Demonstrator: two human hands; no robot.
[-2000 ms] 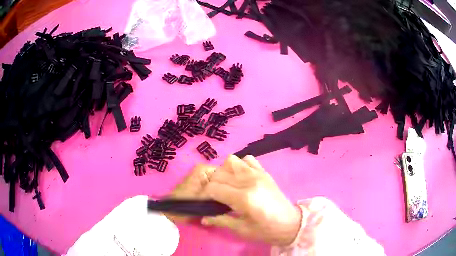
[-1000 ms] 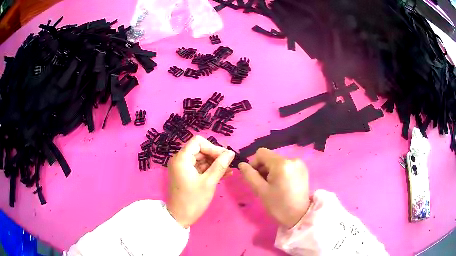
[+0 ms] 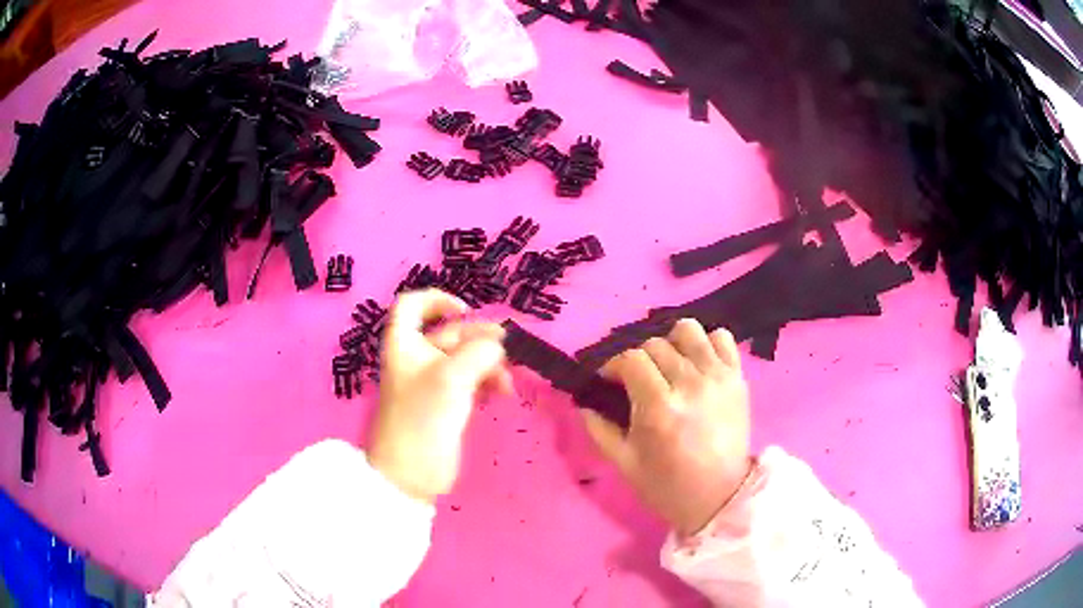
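My right hand [image 3: 683, 416] grips a short black webbing strap [image 3: 549, 361] between thumb and fingers. The strap slants up and left from it, its free end near my left fingers. My left hand [image 3: 428, 392] is beside that end, over the lower edge of the near cluster of loose black buckle halves [image 3: 481, 276]. Its fingers are bent and slightly blurred; whether they hold a buckle is hidden. No buckle is clearly visible on the held strap. Loose strips [image 3: 796, 285] lie just behind my right hand.
A shaggy black strap heap [image 3: 143, 202] is at left and a larger one [image 3: 879, 119] at upper right. A second buckle cluster [image 3: 511, 143] and a clear plastic bag [image 3: 428, 42] lie at the top centre. A smartphone [image 3: 993, 439] lies on the pink table [image 3: 523, 523] at right.
Two seconds ago my hands overlapped around a dark strap; one second ago their fingertips met at a small dark piece. Now they are apart, with a strap stretching left from my right hand.
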